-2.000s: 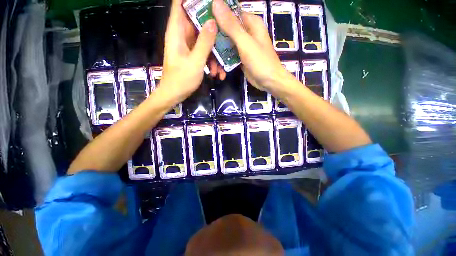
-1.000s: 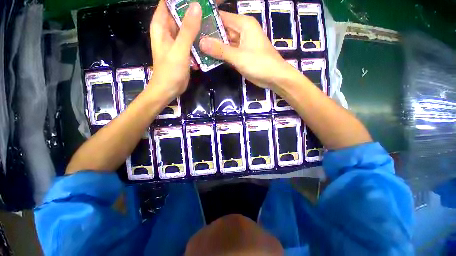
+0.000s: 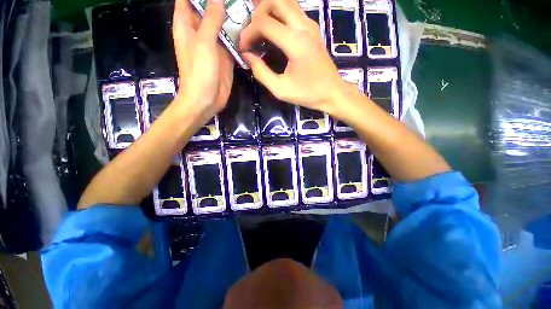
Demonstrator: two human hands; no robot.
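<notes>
I hold one phone unit [image 3: 234, 23] above the black tray at the top of the head view. Its back faces up, with green and silver-grey areas showing; its upper end is cut off by the frame edge. My left hand [image 3: 202, 57] grips its left side, with the thumb over its back. My right hand [image 3: 290, 54] is at its lower right side, with bent fingers touching or very near its edge; whether it grips is hidden. White phone housings [image 3: 244, 179] with dark windows lie in rows in the black tray [image 3: 142, 45].
A whitish liner [image 3: 411, 90] sticks out from under the tray. Dark stacked trays with whitish film [image 3: 42, 133] stand at left. Crinkled clear plastic [image 3: 522, 133] lies at right on the green surface [image 3: 450, 114].
The held unit has moved up and left. My right thumb has left its back, and my right fingers are now bent at its lower right side. The tray has stayed in place.
</notes>
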